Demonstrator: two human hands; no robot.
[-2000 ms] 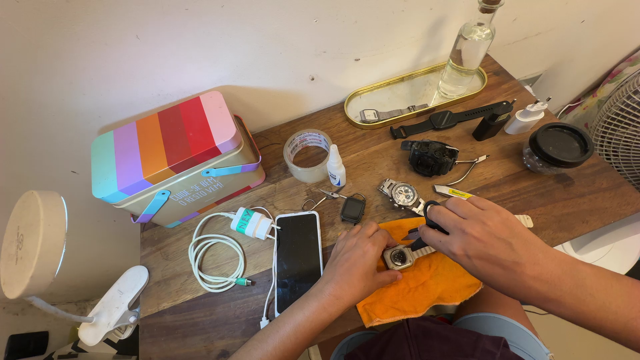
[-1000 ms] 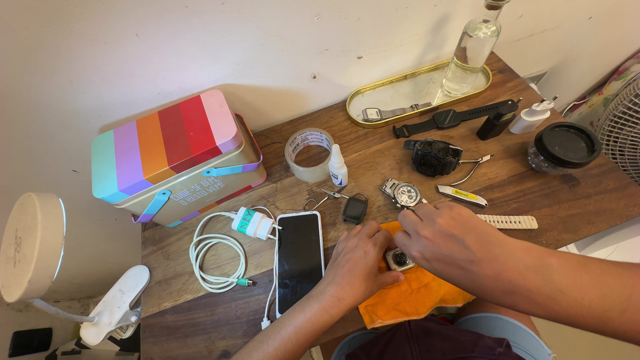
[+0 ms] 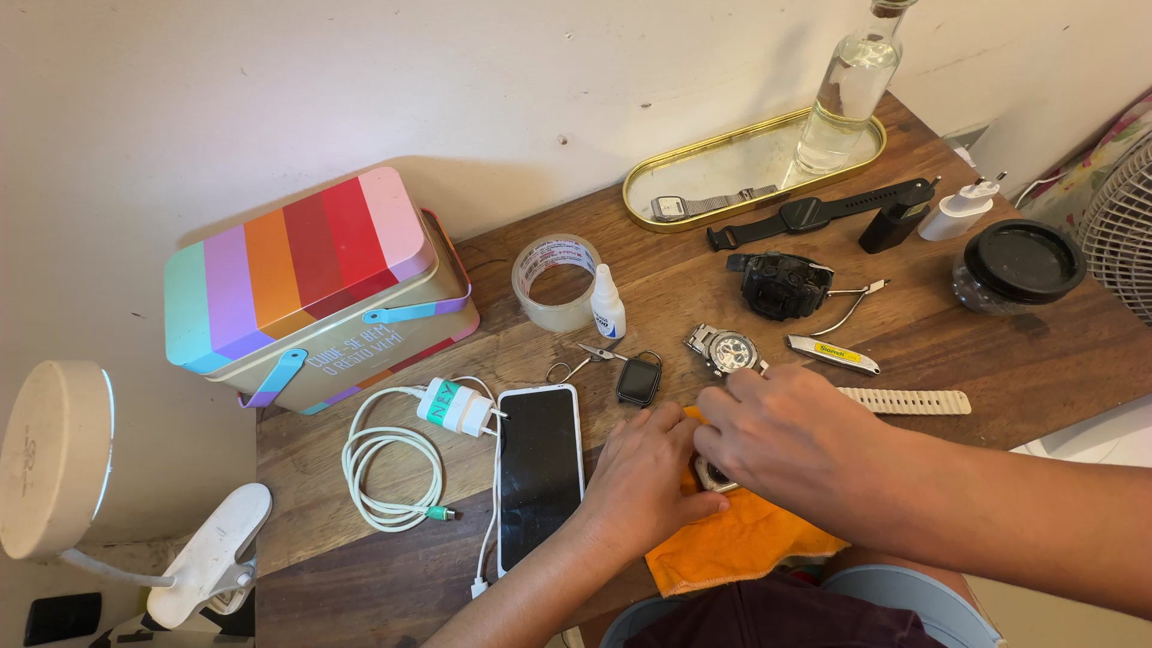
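On an orange cloth (image 3: 765, 540) at the table's front edge lies a small watch case (image 3: 713, 475), mostly covered by my hands. My left hand (image 3: 643, 477) rests at its left side, thumb on the cloth and fingers curled near its upper edge. My right hand (image 3: 778, 427) reaches over it from the right with bent fingers; whatever is between those fingertips is hidden. Just above my right hand sits a steel chronograph wristwatch (image 3: 731, 351). A cream watch strap (image 3: 913, 401) extends from behind my right wrist. A strapless smartwatch case (image 3: 639, 380) lies above my left hand.
Left of my hands are a smartphone (image 3: 540, 477), a coiled charging cable (image 3: 436, 477) and small scissors (image 3: 576, 367). Behind stand a glue bottle (image 3: 608, 310), a tape roll (image 3: 556, 310) and a striped tin (image 3: 315, 288). A utility knife (image 3: 832, 353), nippers (image 3: 855, 301) and a lidded jar (image 3: 1017, 270) are at right.
My right hand has moved left from two seconds ago, when it held a dark-handled tool over the watch. That tool no longer shows. The cream strap is more exposed. My left hand remains beside the watch.
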